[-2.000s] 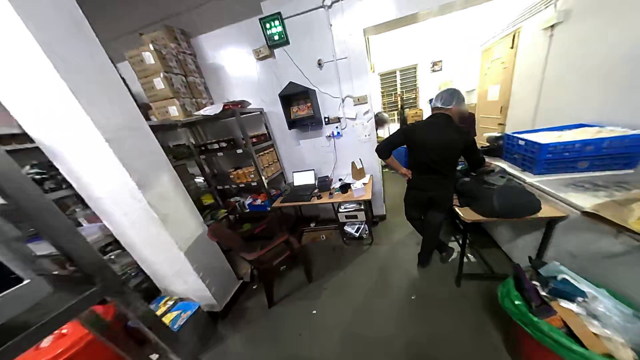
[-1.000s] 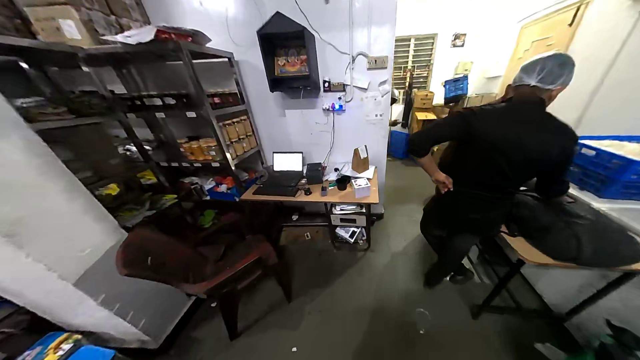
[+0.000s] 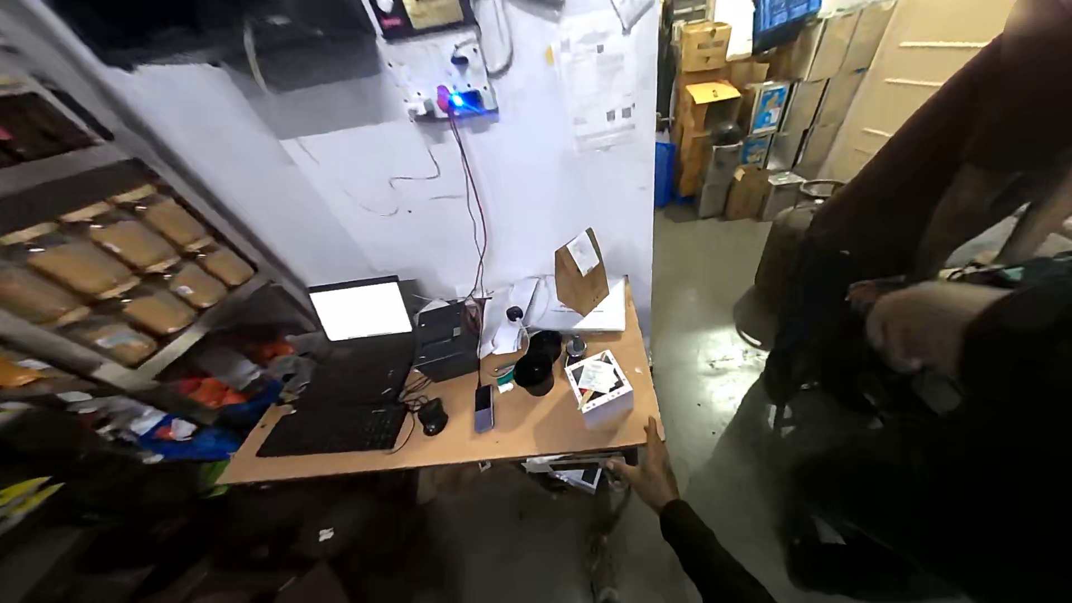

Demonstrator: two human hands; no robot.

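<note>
My right hand [image 3: 655,476] reaches in from the lower right in a dark sleeve. It is at the front right corner of the wooden desk [image 3: 452,444], fingertips at the edge and thumb spread to the left. Nearest to it on the desktop is a white box [image 3: 601,394]. Left of the box are black cups [image 3: 536,373], a phone [image 3: 484,409], a computer mouse [image 3: 432,416], a keyboard [image 3: 331,430], an open laptop [image 3: 362,310] and a black device [image 3: 446,335]. A brown paper bag [image 3: 581,276] stands at the back. My left hand is out of view.
A person in dark clothes [image 3: 904,193] is close on the right. Shelves with packed jars or packets [image 3: 84,260] stand on the left. Cardboard boxes [image 3: 703,50] and a gas cylinder [image 3: 779,251] are beyond the desk, past a strip of floor [image 3: 703,276].
The view has come much closer to the desk. My right hand has come into view at the desk corner. The person in dark clothes is now close on the right.
</note>
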